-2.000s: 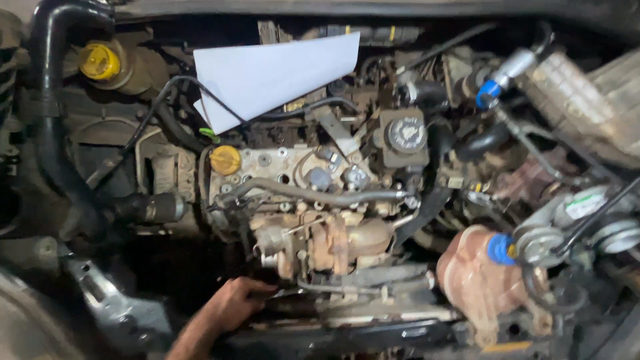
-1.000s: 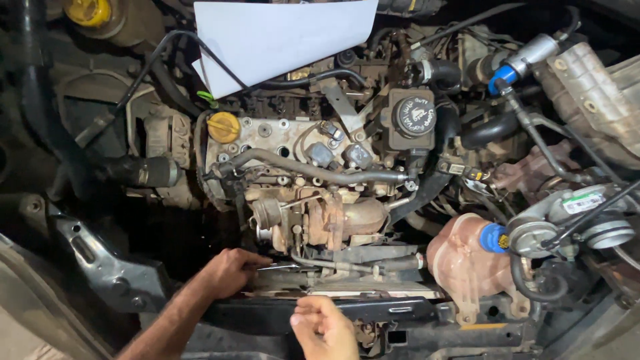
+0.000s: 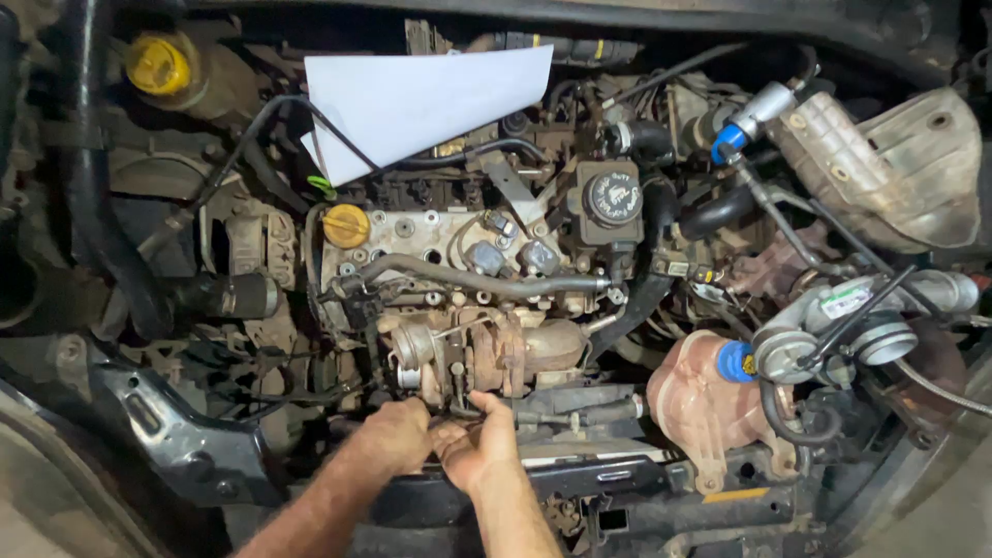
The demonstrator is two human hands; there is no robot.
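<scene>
Both my hands are low in the engine bay, side by side, just below the turbocharger (image 3: 496,353) mounted on the engine. My left hand (image 3: 399,434) is curled with its knuckles up; what its fingers hold is hidden. Palm up, my right hand (image 3: 477,442) has its thumb raised beside a small metal pipe under the turbocharger, its fingers close to my left hand. Whether it grips anything cannot be told. Above the turbocharger lies the cylinder head cover (image 3: 403,225) with a yellow oil filler cap (image 3: 346,225) and a rubber hose (image 3: 488,283) across it.
A pinkish coolant tank (image 3: 690,395) with a blue cap stands to the right. Beyond it rest a loose turbocharger (image 3: 837,318) and a metal heat shield (image 3: 922,167). White paper sheets (image 3: 418,108) lie at the back. The black front crossmember (image 3: 558,480) runs under my wrists.
My right hand, out of view two seconds ago and low at the front one second ago, has moved up beside my left hand under the turbocharger.
</scene>
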